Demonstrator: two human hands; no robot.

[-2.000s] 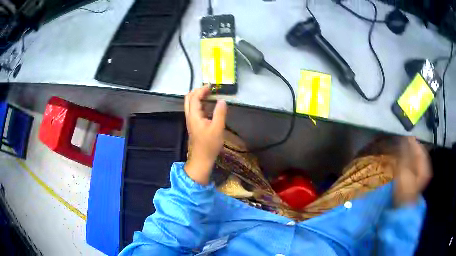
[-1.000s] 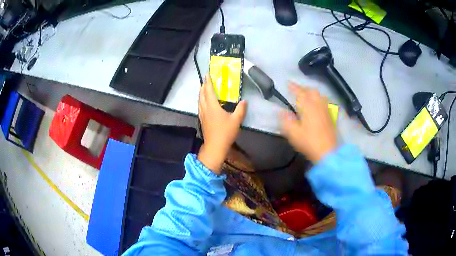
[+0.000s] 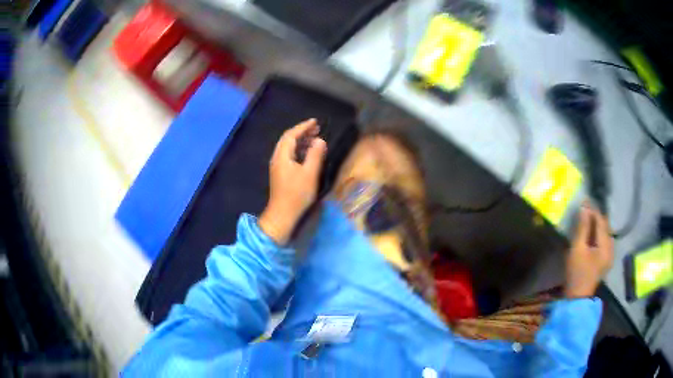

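My left hand (image 3: 297,173) is over the long black phone tray (image 3: 221,199) beside my knees, fingers curled, and no object shows in it. My right hand (image 3: 589,255) is at the bench edge, just below a loose yellow marker card (image 3: 552,184). Its fingertips are close to the card; whether they touch is blurred. A smartphone (image 3: 435,90) lies on the bench at the top with a yellow card (image 3: 446,52) over its back. A second smartphone (image 3: 629,277) with a yellow card lies at the right edge.
A dark handheld scanner (image 3: 583,125) lies right of the loose card, with cords around it. A blurred grey scanner (image 3: 496,77) lies beside the first phone. A blue board (image 3: 184,166) stands along the tray. A red stool (image 3: 173,59) is on the floor at upper left.
The view has turned and blurred. My left hand has left the phone and moved over the black tray. My right hand has moved right, to the bench edge near the loose card.
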